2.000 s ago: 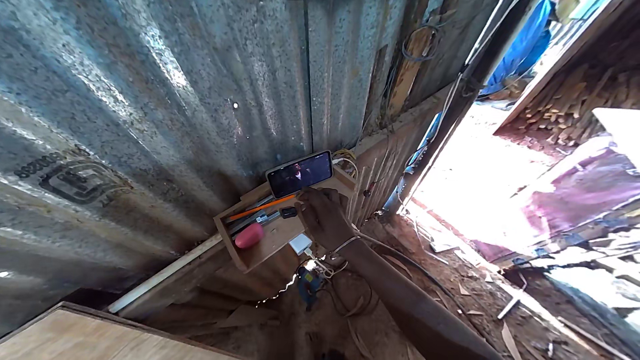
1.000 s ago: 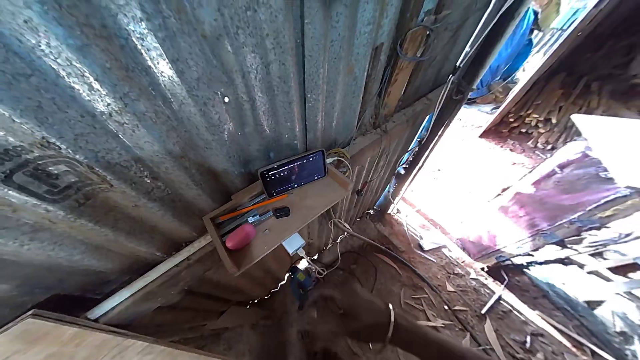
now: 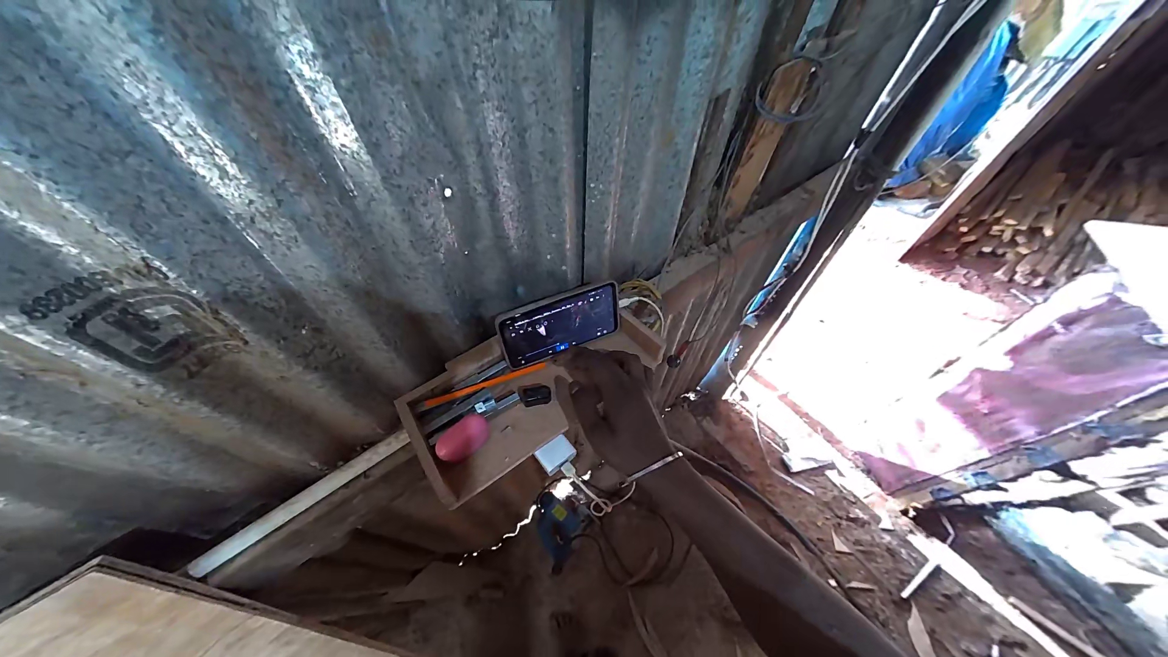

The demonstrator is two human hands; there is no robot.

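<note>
My right hand (image 3: 616, 406), with a bracelet at the wrist, reaches over the right part of a small wooden tray (image 3: 502, 474). Its fingertips are at the lower edge of a smartphone (image 3: 561, 324) that leans upright against the corrugated metal wall with its screen lit. Nothing is seen held in the fingers. Left of the hand, the tray holds an orange pencil-like stick (image 3: 484, 385), a small black object (image 3: 535, 395), metal tools (image 3: 484, 406) and a pink rounded object (image 3: 463, 439). My left hand is out of view.
A white charger (image 3: 555, 453) with a cable is at the tray's front edge. Below it lies a blue power tool (image 3: 558, 525) among cords. A plywood panel (image 3: 182, 616) is at the lower left. Wood scraps lie on the ground near the bright doorway at right.
My right hand was at the phone, moved down away from the tray a second ago, and is now back at the phone's lower edge. The phone's screen shows a different display.
</note>
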